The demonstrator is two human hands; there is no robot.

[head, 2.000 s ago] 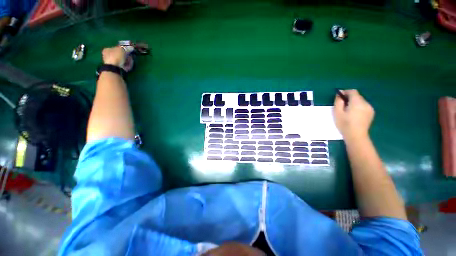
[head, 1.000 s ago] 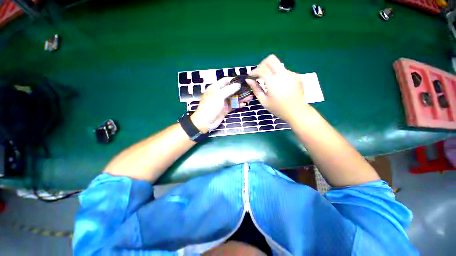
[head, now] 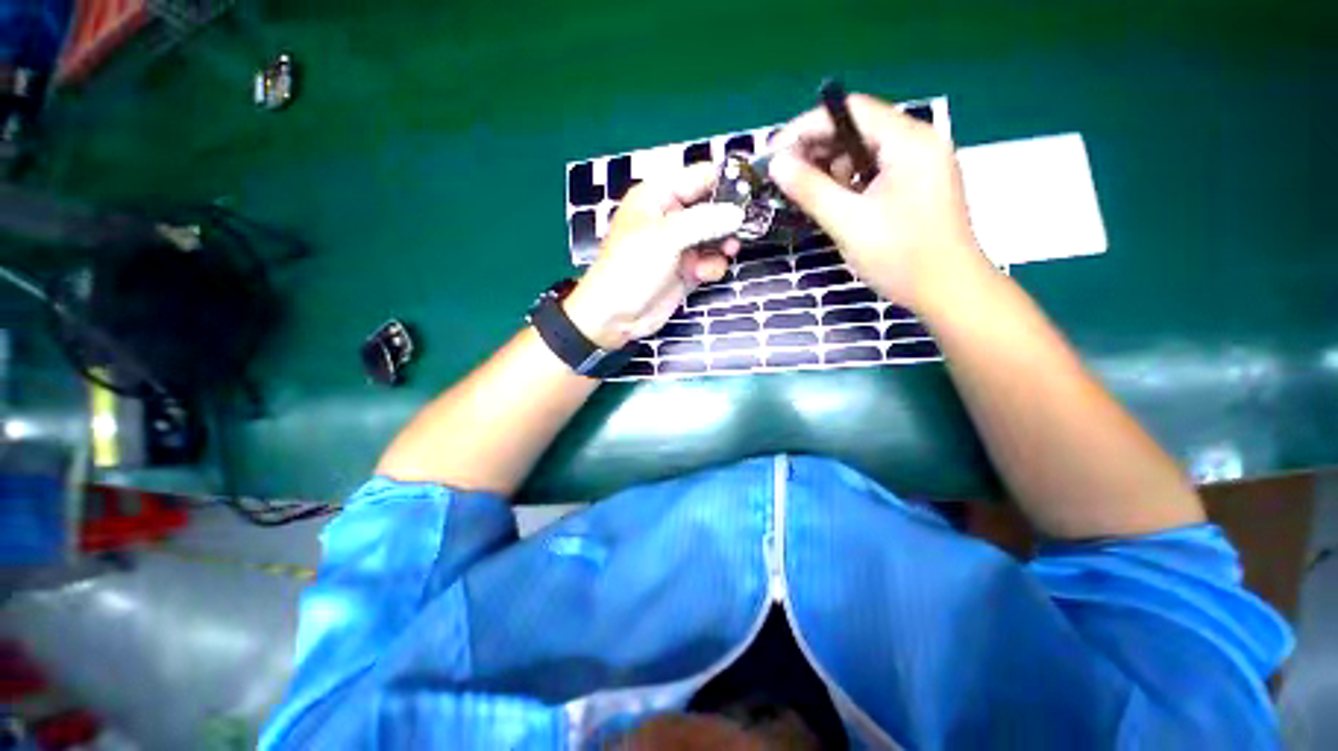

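My left hand (head: 653, 250) holds a small silver-and-black assembly (head: 746, 198) between thumb and fingers, above the sticker sheets. My right hand (head: 888, 191) is close at its right, gripping dark tweezers (head: 845, 129) whose upper end sticks up past the fingers. The tweezers' tips are hidden or too blurred to tell. Below the hands lies a white sheet with L-shaped black stickers (head: 587, 184) in two rows, partly covered by the hands. The nearer sheet has curved-top strip stickers (head: 792, 320) in columns. A bare white backing part (head: 1032, 198) shows at the right.
One loose assembly (head: 389, 352) lies left of my left forearm, another (head: 275, 82) at the far left. A dark round object with cables (head: 169, 308) stands at the left. The green mat's front edge (head: 484, 477) runs near my smock. A red-orange tray edge (head: 103, 37) shows top left.
From far left, my left hand has come over the sheets with an assembly. My right hand has moved in from the right to meet it; the dark tweezers now point up. The view has shifted.
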